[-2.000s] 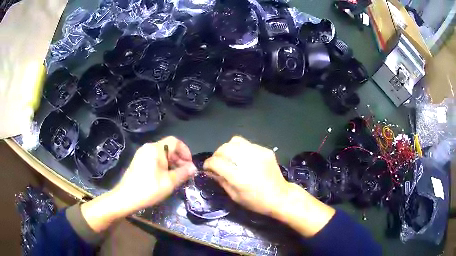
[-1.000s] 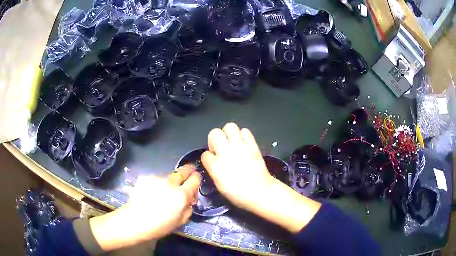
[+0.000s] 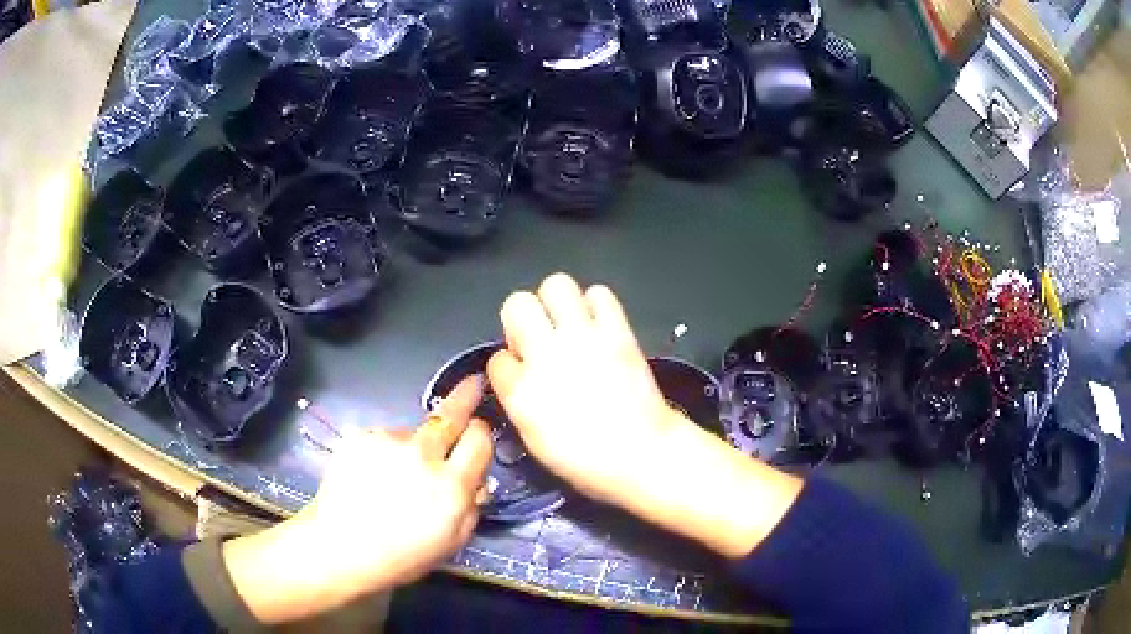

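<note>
A glossy black housing (image 3: pixel 527 505) lies open side up at the near table edge, largely covered by my hands. My left hand (image 3: pixel 391 514) reaches over its left side with thumb and fingers pinched together inside the rim. A thin wire lead (image 3: pixel 325 422) with a tiny white plug sticks out to the left from behind this hand, apparently held in it. My right hand (image 3: pixel 581 386) is curled over the housing from the right. Its fingertips are hidden, so what they hold cannot be told.
Open black housings (image 3: pixel 320 258) stand in rows left and behind. More housings (image 3: pixel 759 403) are at right, beside a pile of red wires (image 3: pixel 1011 325). A grey metal box (image 3: pixel 992 124), a dark bag (image 3: pixel 1060 477), crinkled clear wrap (image 3: pixel 161 81) and a printed strip (image 3: pixel 595 582) also lie on the table.
My left hand has moved down and turned over from its raised pinch, and the wire lead now shows at its left. My right hand has shifted slightly left and up. The view has shifted slightly.
</note>
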